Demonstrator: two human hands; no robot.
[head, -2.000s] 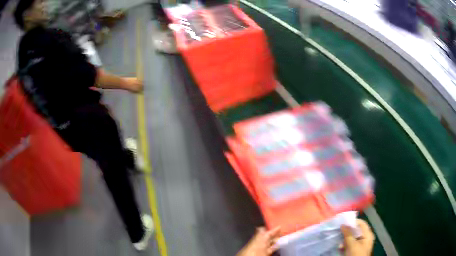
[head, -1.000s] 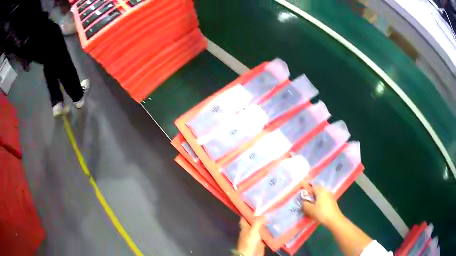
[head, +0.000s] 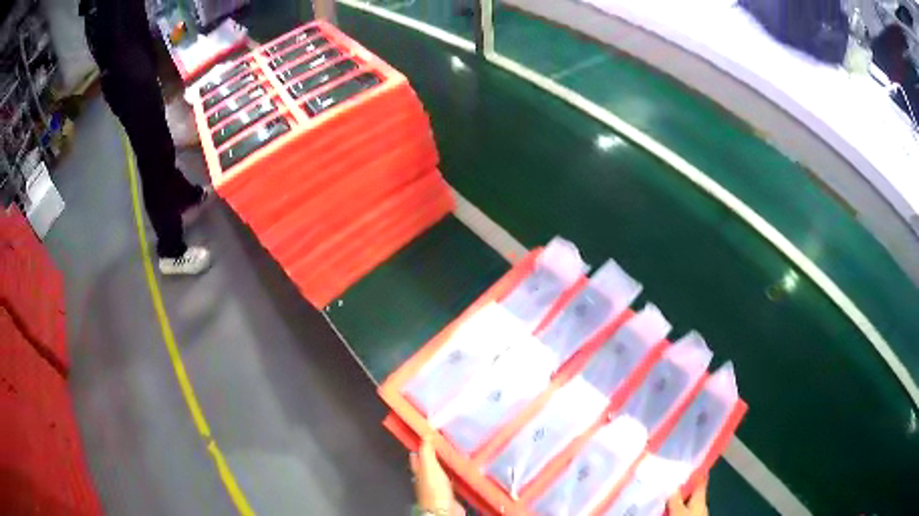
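A red phone tray (head: 458, 469) lies at the bottom centre, filled with two rows of bagged phones (head: 539, 435) in frosted sleeves. The sleeves' loose open ends overhang the tray's far right side. Another red tray edge shows just under its left corner. My left hand (head: 433, 482) grips the tray's near left rim. My right hand (head: 689, 498) is on the near right rim, its fingers over the edge and the rest cut off by the frame's bottom.
A tall stack of red trays (head: 343, 191) with black phones stands beyond on the green bench (head: 428, 292). A person in dark trousers (head: 151, 131) stands by the yellow-lined walkway, left. More red trays (head: 35, 373) are at the left edge. A white surface runs along the upper right.
My right hand has left the near bagged phone and moved to the tray's near right rim. My left hand is further up the left rim. The view has shifted, showing more of the tall stack.
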